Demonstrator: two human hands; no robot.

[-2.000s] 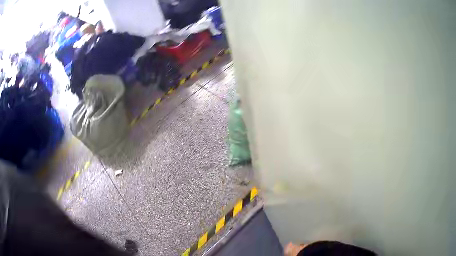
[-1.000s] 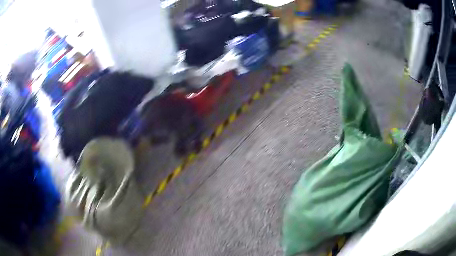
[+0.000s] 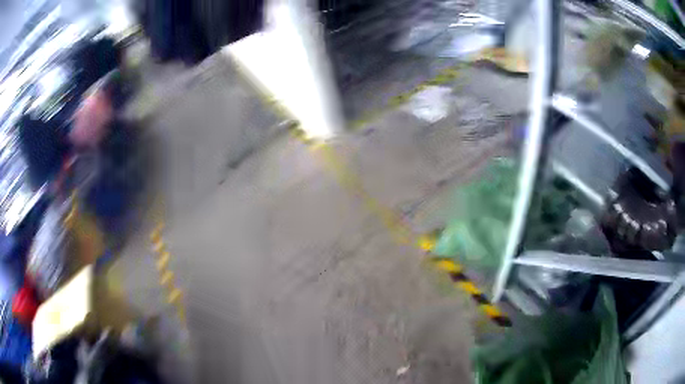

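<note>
Neither of my hands is in view, and the picture is blurred. Nearest in front of me is the grey floor (image 3: 278,277). A green sack (image 3: 552,349) lies at the lower right, cut off by the bottom edge. Another green bundle (image 3: 481,217) lies farther up, partly behind a light metal tube frame (image 3: 529,150) that stands at the right.
Yellow-black tape (image 3: 469,292) runs along the floor on the right, with more tape (image 3: 165,270) on the left. A white pillar (image 3: 304,75) stands ahead. Blurred piles and a pale yellow box-like item (image 3: 64,311) are at the left. Dark items sit by the frame.
The view has swung and moved along the floor. The beige sack and red bundle have left the picture; the metal frame and left-hand piles now show larger. A hand glimpsed two seconds ago is gone.
</note>
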